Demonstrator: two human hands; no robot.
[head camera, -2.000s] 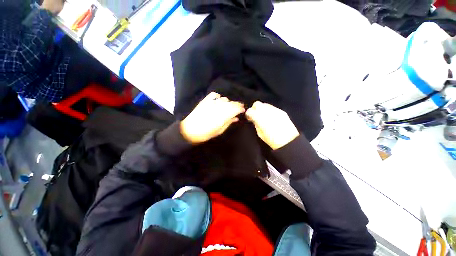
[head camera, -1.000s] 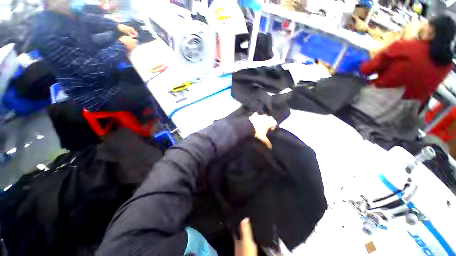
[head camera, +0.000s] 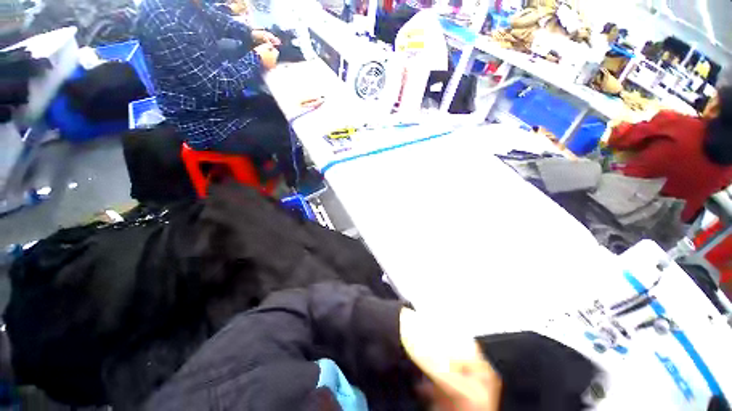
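The black garment piece is at the bottom of the view, partly cut off, on the near part of the white machine table. My left hand is blurred and overexposed at the bottom centre, against the left side of the black cloth. Whether its fingers grip the cloth cannot be told. My right hand is not in view. The white sewing machine with its blue stripe stands at the lower right, its metal needle area just beyond the cloth.
A large heap of black cloth lies at left. Behind it are a red stool and a person in checked clothes. A yellow-and-black tool lies on the table's far left. Grey cut pieces and a person in red are at right.
The black garment piece has moved from the middle of the table down towards the near edge. My left hand has moved down and right. My right hand has left the view, and the camera has tilted up.
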